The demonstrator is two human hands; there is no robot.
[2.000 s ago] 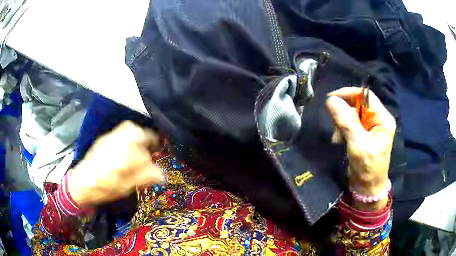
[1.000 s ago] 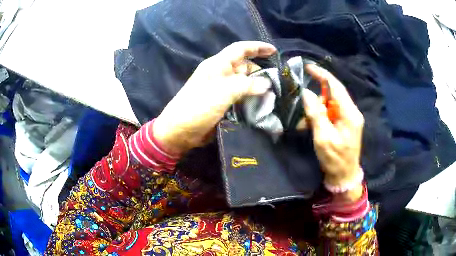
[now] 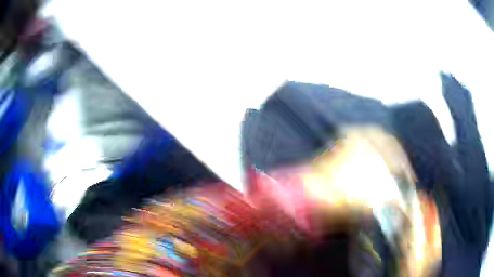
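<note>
The dark navy garment (image 3: pixel 292 121) lies on the white table at the centre and right, strongly blurred. My left hand (image 3: pixel 357 170) is over the garment, near pale lining cloth (image 3: pixel 385 216); its fingers are too blurred to show whether they grip it. My right hand (image 3: pixel 420 243) is at the lower right, blurred and cut off by the bottom edge. An orange patch, the handles of the thread snips (image 3: pixel 431 219), shows at it. The blades cannot be made out.
The white table (image 3: pixel 189 70) spans the top, its edge running diagonally on the left. Beyond that edge are grey-white cloths (image 3: pixel 81 157) and blue objects (image 3: pixel 27 211). My patterned sleeve (image 3: pixel 179 232) covers the lower middle.
The view has swung and blurred, so the garment and both hands appear farther right. Less of the garment shows, and the buttonhole flap can no longer be made out.
</note>
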